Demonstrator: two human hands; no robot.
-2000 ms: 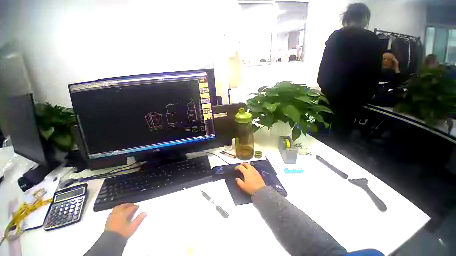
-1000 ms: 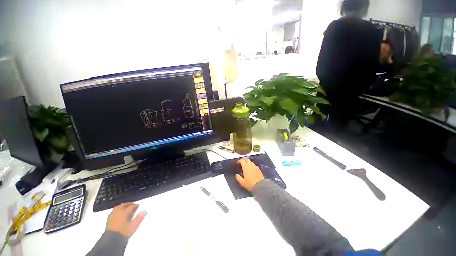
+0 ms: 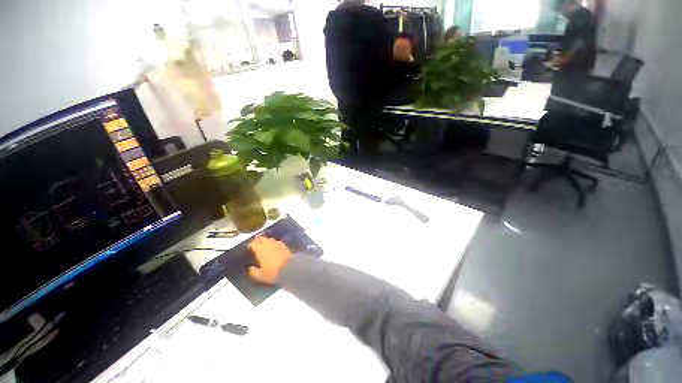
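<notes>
My right hand [image 3: 269,259] rests palm down on the black mouse pad [image 3: 258,293], fingers curved; any mouse under it is hidden. My left hand is out of the picture. The monitor [image 3: 71,194] at the left shows thin outlines on a black screen and an orange icon column. The long black keyboard [image 3: 112,318] lies below it, cut off by the lower left edge. A pen [image 3: 217,325] lies on the white paper or desk in front of the keyboard.
A bottle with a green lid [image 3: 238,193] and a potted plant [image 3: 284,135] stand behind the pad. A dark long-handled tool [image 3: 407,209] lies near the desk's far edge. A person in black [image 3: 359,60] stands beyond. Bagged goods [image 3: 647,329] are on the floor at right.
The view has swung right, bringing the floor, chair and bags into sight. My left hand and the calculator have left the picture. The screen drawing looks larger. My right hand stays on the pad.
</notes>
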